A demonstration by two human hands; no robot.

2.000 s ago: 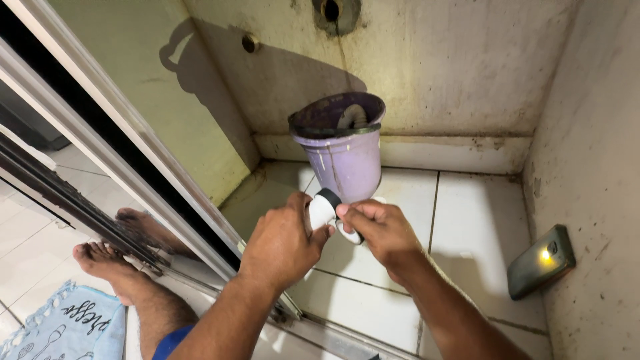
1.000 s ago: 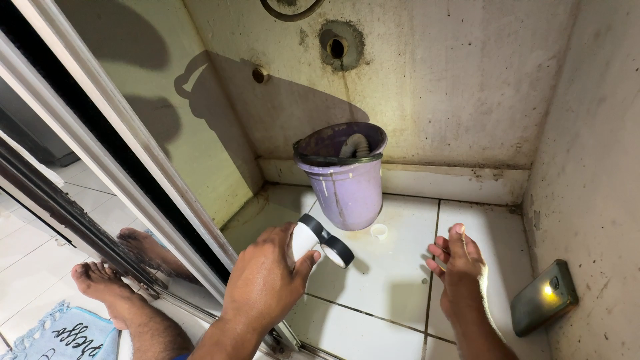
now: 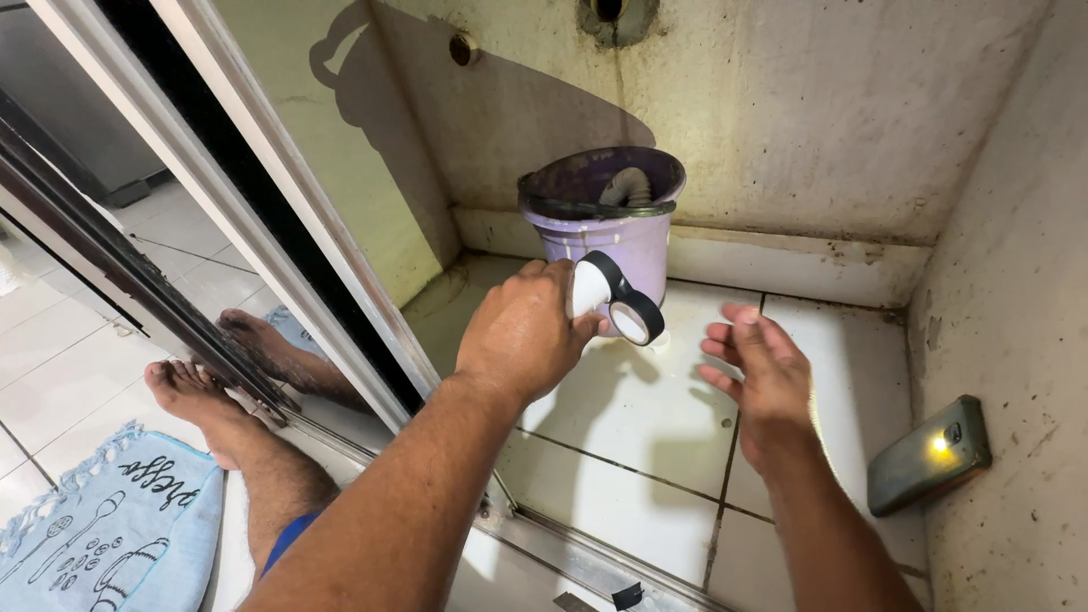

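Note:
In my left hand [image 3: 531,327] is a white cylindrical piece [image 3: 588,291], likely a plastic pipe fitting, with black tape around its far end. A roll of black electrical tape [image 3: 637,318] hangs against that end, joined to it by the tape. My right hand [image 3: 759,374] is held apart to the right, fingers spread and slightly curled, with nothing in it. Beyond both hands a purple plastic bucket [image 3: 620,242] stands on the tiled floor, and the end of a grey corrugated hose [image 3: 627,189] shows inside it.
A phone [image 3: 931,459] with its light on leans against the right wall. A metal-framed sliding door [image 3: 280,187] runs along the left. Pipe openings [image 3: 608,8] show in the back wall. A blue cloth mat [image 3: 127,518] and a bare foot are at lower left. A black scrap [image 3: 627,596] lies by the sill.
My right hand was at the fitting two seconds ago and is now off to the right, empty. The black tape roll now hangs from the fitting in my left hand.

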